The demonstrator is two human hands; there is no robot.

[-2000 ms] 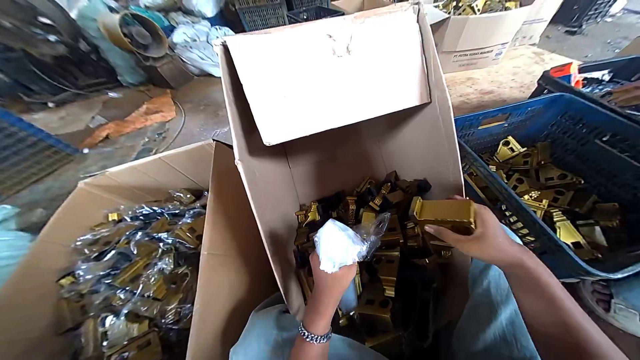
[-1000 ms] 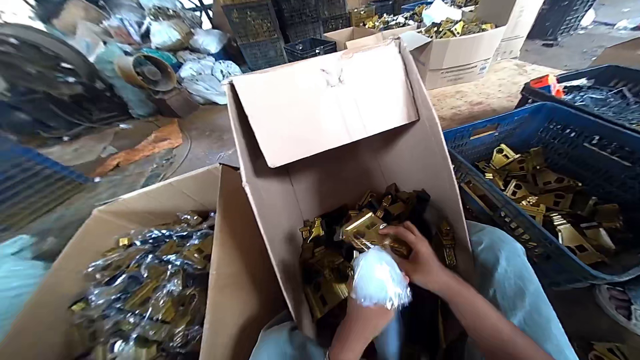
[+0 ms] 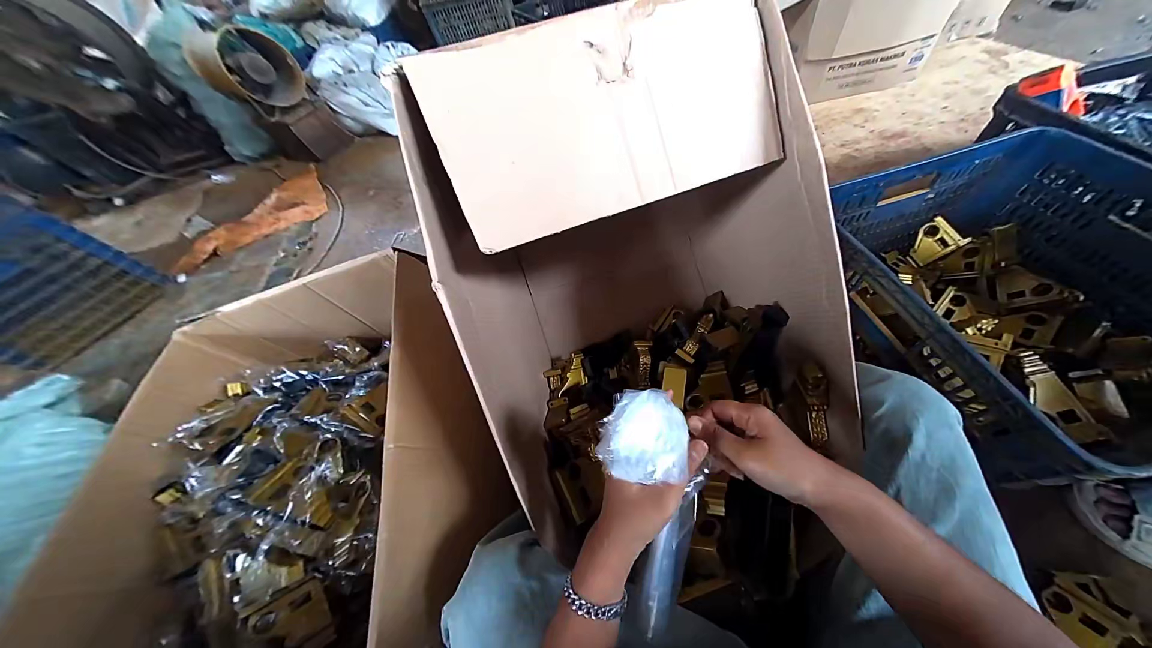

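My left hand (image 3: 643, 508) is closed around a bundle of clear plastic bags (image 3: 646, 438), whose long ends hang down below the wrist. Beside it, my right hand (image 3: 756, 445) has its thumb and fingers pinched at the edge of the plastic, near the left fingers. Whether a gold part is between the hands is hidden. Under both hands lie loose gold-coloured molded parts (image 3: 576, 477), inside a tilted cardboard box (image 3: 630, 225). In an open cardboard box (image 3: 400, 450) to the left are gold parts wrapped in clear plastic (image 3: 297, 477).
A blue plastic crate (image 3: 945, 162) with more gold parts stands at the right, near a sandaled foot (image 3: 1111, 513). Another cardboard box (image 3: 855, 54) is behind it. At the left are a blue crate (image 3: 81, 270), an orange scrap (image 3: 261, 220) and a round fan-like housing (image 3: 243, 67).
Two seconds ago my right hand held a gold part out to the right; one second ago it had that hand beside the plastic bundle. Now the fingers pinch at the plastic.
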